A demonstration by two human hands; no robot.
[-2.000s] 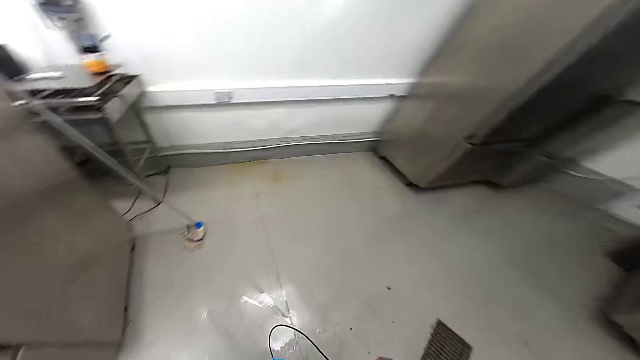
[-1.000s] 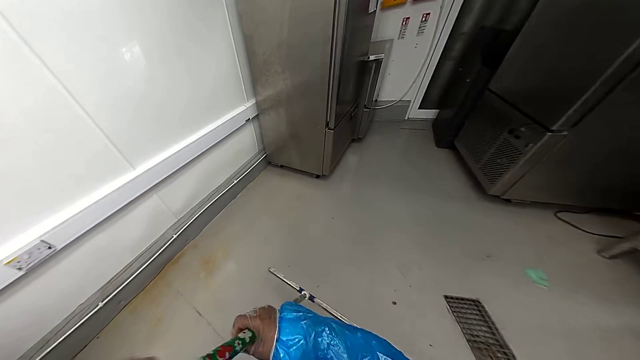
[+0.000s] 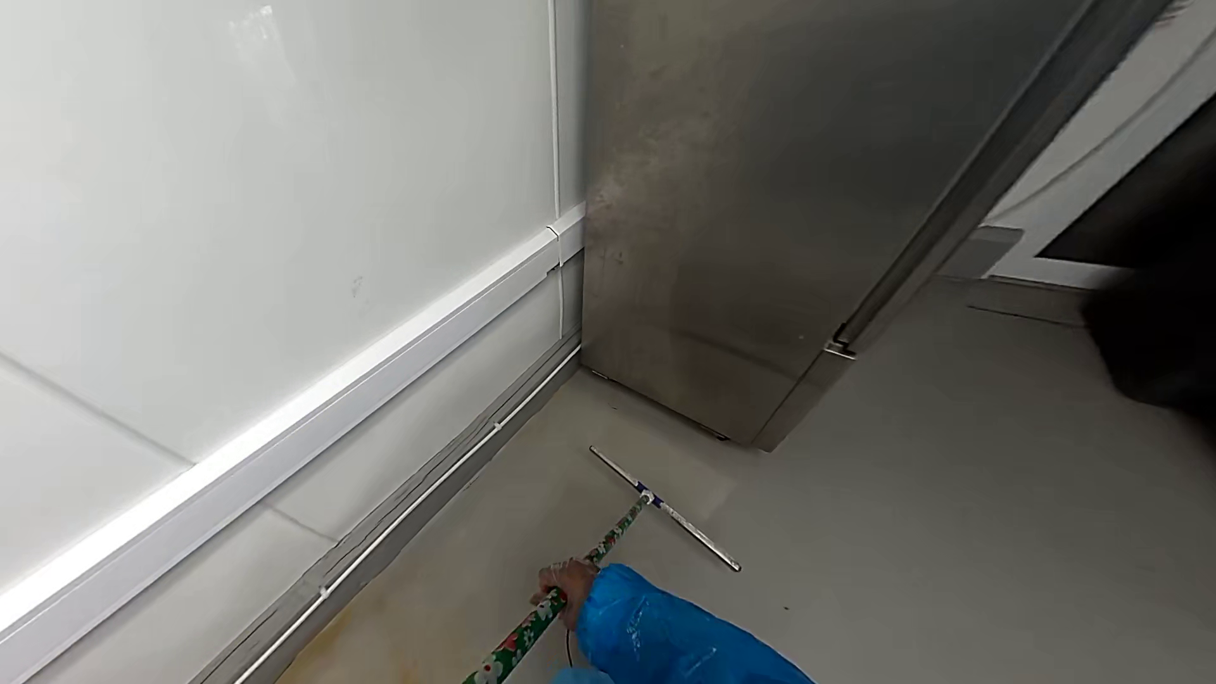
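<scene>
My right hand [image 3: 567, 587], in a shiny blue sleeve cover [image 3: 674, 632] and what looks like a clear glove, is closed around the green, flower-patterned handle [image 3: 518, 646] of a floor squeegee. The handle runs from the bottom edge up and to the right. At its far end the long, thin squeegee head [image 3: 701, 541] lies on the grey floor, slanted, just short of the base of a steel cabinet. My left hand is out of view. A small piece of blue material shows at the bottom edge below my right hand.
The tall stainless steel cabinet [image 3: 741, 218] stands against the white wall [image 3: 237, 218]. White trunking [image 3: 380, 370] and a thin pipe [image 3: 418, 503] run low along that wall. Yellowish stains [image 3: 332, 646] mark the floor at lower left. A dark, blurred object [image 3: 1159, 351] is at the right.
The view has swung right and closer to the steel cabinet. My right hand, low in the frame one second ago, now shows more fully on the handle, and the squeegee head is nearer the cabinet.
</scene>
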